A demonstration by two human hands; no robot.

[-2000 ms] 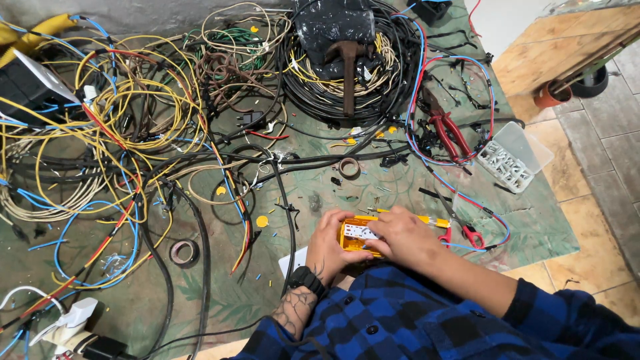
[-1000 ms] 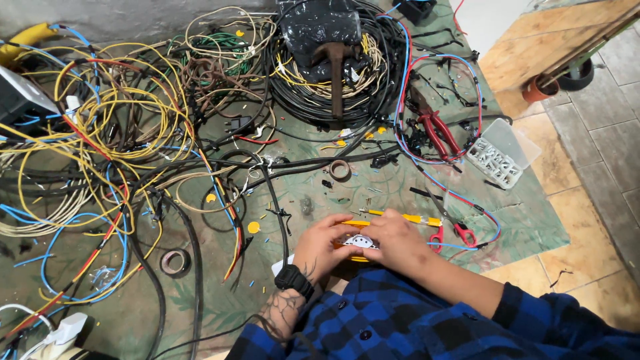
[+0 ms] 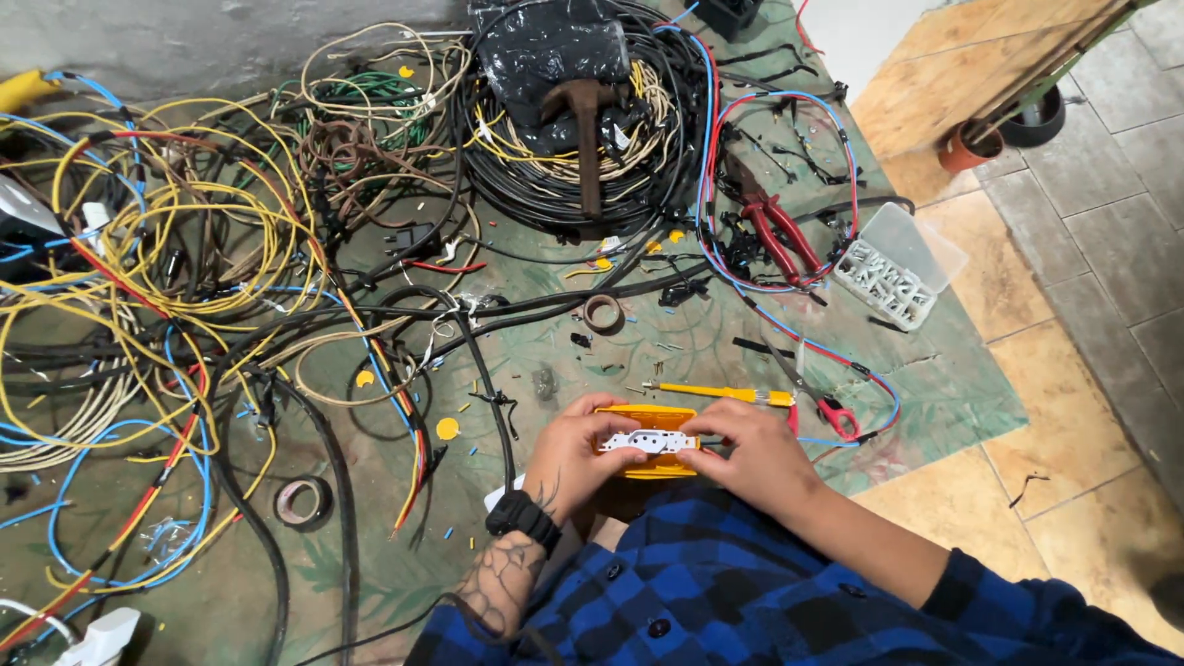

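Between my two hands is a yellow plastic electrical box (image 3: 647, 468) with a white socket insert (image 3: 646, 441) at its opening. My left hand (image 3: 585, 453) grips the box's left side, its thumb on the insert's left end. My right hand (image 3: 754, 453) holds the right side, with its fingertips at the insert's right end. Just beyond the box lies a yellow-handled screwdriver (image 3: 726, 394). Scissors with red handles (image 3: 835, 418) rest to the right of it. What the fingers cover inside the box is hidden.
Tangled wires (image 3: 213, 240) spread over the left. A black cable coil (image 3: 518, 199) bears a hammer (image 3: 588, 148). Red-handled pliers (image 3: 782, 236) lie near an opened plastic case of small parts (image 3: 888, 277). Tape rolls (image 3: 603, 314) and cut scraps dot the cloth-covered table.
My fingers have shifted on the box, and both hands now hold the ends of the white insert, which lies level across the opening. My right hand covered part of it earlier.
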